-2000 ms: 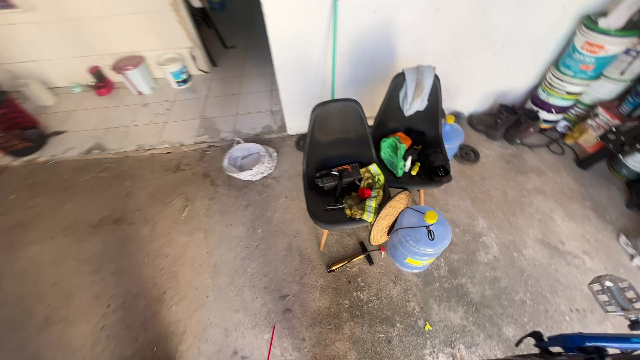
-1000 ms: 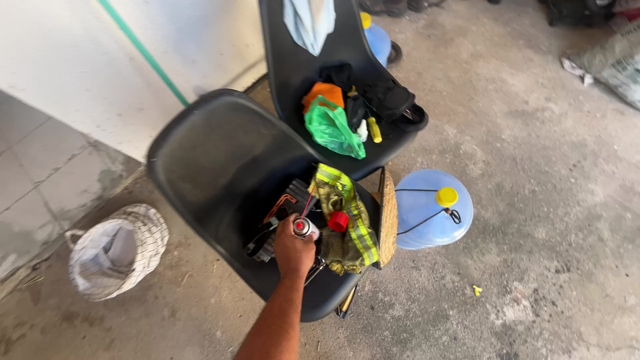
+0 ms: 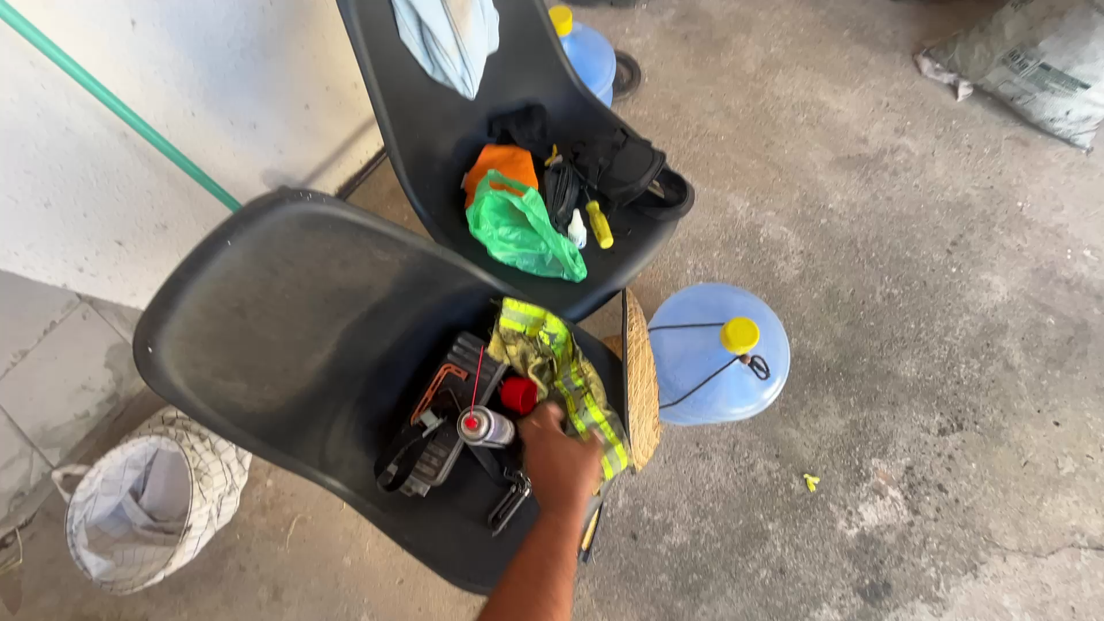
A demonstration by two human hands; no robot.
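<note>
My left hand [image 3: 559, 461] reaches in from the bottom with bent fingers at the lower edge of a worn camouflage cloth with yellow reflective strips [image 3: 573, 379]. Its fingertips are partly hidden, so a grip is not clear. Just above them is a red plastic cap [image 3: 518, 395]. To the hand's left, a spray can with a red straw [image 3: 486, 427] stands by a dark ribbed case [image 3: 448, 466] with an orange-edged tool. A metal folding tool [image 3: 511, 504] lies on the black chair seat [image 3: 448, 552] beside my wrist. My right hand is out of view.
A second black chair [image 3: 431, 138] holds a green plastic bag [image 3: 517, 228], a yellow-handled screwdriver [image 3: 599, 224] and black items. A straw hat [image 3: 640, 388] leans by a blue water jug [image 3: 716, 379]. A fabric basket [image 3: 177, 492] stands at left, a sack [image 3: 1026, 69] at upper right.
The view has come closer to the chairs. My left hand came in and was on the spray can one second ago; it has let go and moved right to the cloth.
</note>
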